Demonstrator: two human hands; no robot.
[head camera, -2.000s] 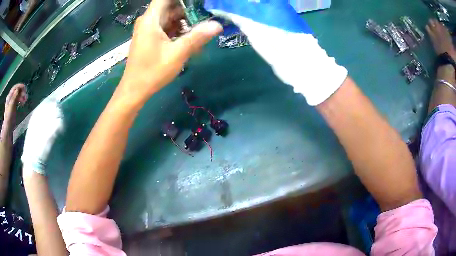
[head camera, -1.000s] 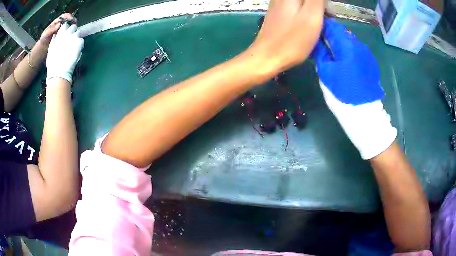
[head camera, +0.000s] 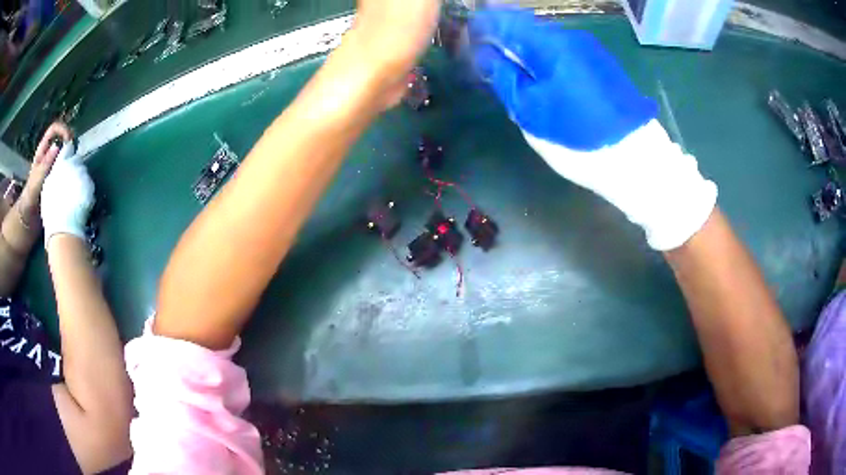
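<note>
My left hand (head camera: 397, 42) is bare and cut off by the top edge; its fingers are largely out of view. My right hand (head camera: 557, 79), in a blue-palmed glove with a white cuff, is at the top centre, beside the left. A thin dark tool (head camera: 513, 61) shows between its gloved fingers, mostly hidden. A dark, blurred piece lies between the hands; I cannot tell which holds it. Several small black components (head camera: 442, 234) with red wires lie mid-table below the hands. Another dark piece (head camera: 417, 90) is close by my left hand.
A circuit board (head camera: 215, 173) lies left of my left forearm. More boards (head camera: 813, 130) lie at the far right. A white and light blue carton (head camera: 682, 20) stands by the pale rail (head camera: 227, 83). A coworker's white-gloved hand (head camera: 67, 195) is at the left; a lilac sleeve (head camera: 828, 371) is at the right.
Since one second ago the view has shifted, and the table things sit further left in it. Both hands remain together at the top edge. A dark piece now shows by my left hand.
</note>
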